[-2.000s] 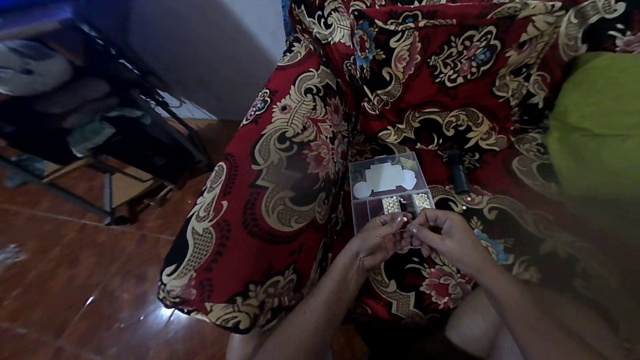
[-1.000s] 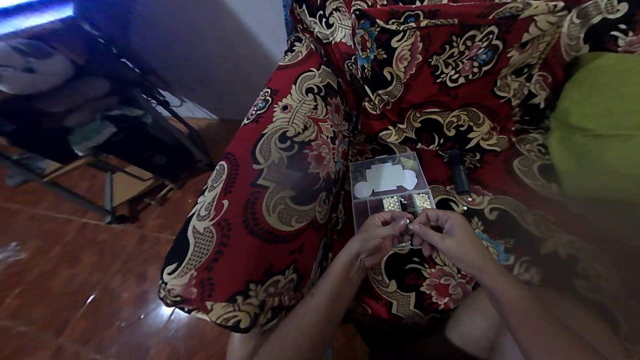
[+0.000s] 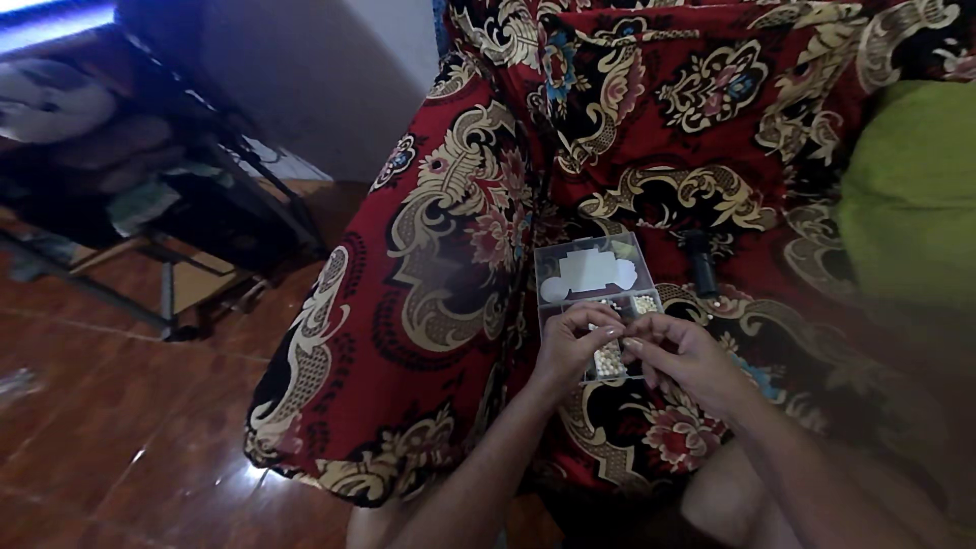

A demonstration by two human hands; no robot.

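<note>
My left hand [image 3: 573,345] and my right hand [image 3: 675,349] meet fingertip to fingertip over a clear plastic compartment box [image 3: 540,280]. Their fingers are pinched together; whatever may lie between them is too small to make out. Cream and pale beads [image 3: 610,361] fill a compartment below the fingers, and more cream beads [image 3: 644,304] show in one at the box's right. A white label with rounded ends [image 3: 591,270] lies across the upper part of the box. The hands hide part of the compartments.
The box rests on a sofa with a red floral cover [image 3: 473,221]. Right of it lies a black cylindrical object [image 3: 701,265], with a few small white bits [image 3: 714,306] near its end. A green cushion [image 3: 911,168] is at the right; a metal-framed stand [image 3: 166,293] is at the left.
</note>
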